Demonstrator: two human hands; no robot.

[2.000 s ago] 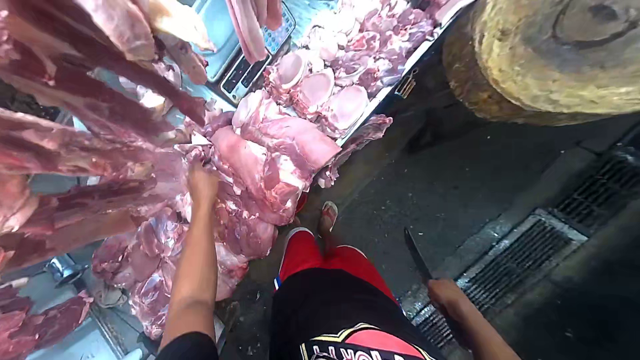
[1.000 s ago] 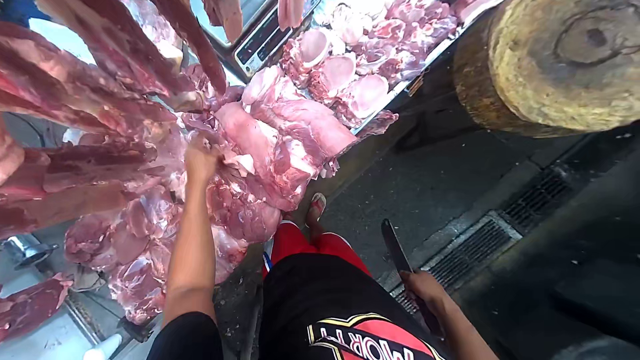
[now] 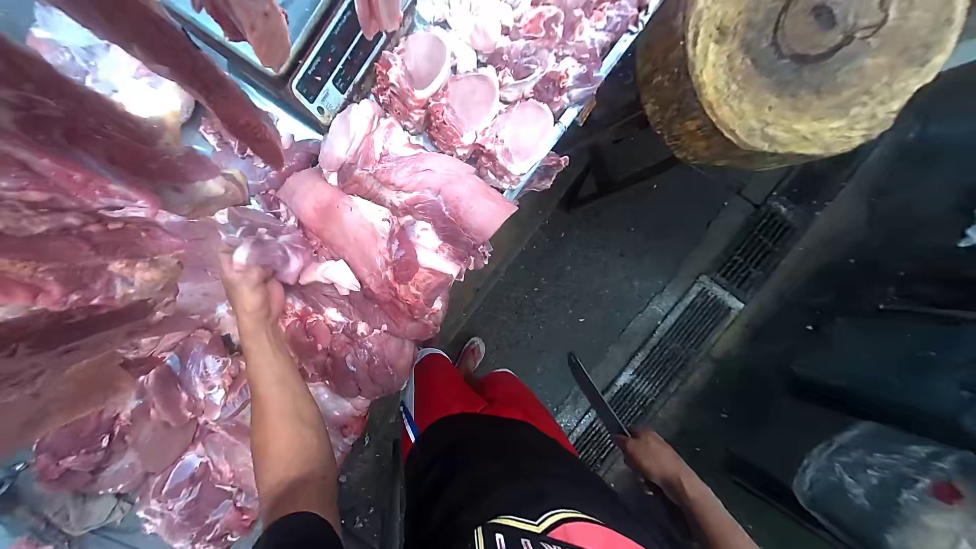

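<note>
My left hand (image 3: 252, 286) reaches over the heap of raw meat, its fingers closed on a piece of raw meat (image 3: 271, 248). Pale, skin-on cuts of raw meat (image 3: 343, 221) lie just right of that hand. Strips of hanging raw meat (image 3: 84, 145) fill the upper left and come close to the fingers. Low on the right, away from the heap, my right hand (image 3: 652, 457) grips a long-bladed knife (image 3: 598, 396) by its handle, with the blade pointing up and left over the floor.
A digital scale (image 3: 335, 65) stands behind the meat. Round-cut bony meat pieces (image 3: 518, 137) lie along the metal table edge (image 3: 587, 95). A thick round wooden chopping block (image 3: 823, 69) is at the upper right. A floor drain grate (image 3: 679, 343) and a clear plastic bag (image 3: 884, 488) lie to the right.
My left hand stays at the heap, now with a raised piece of meat in its fingers. The knife remains in my right hand, out over the floor.
</note>
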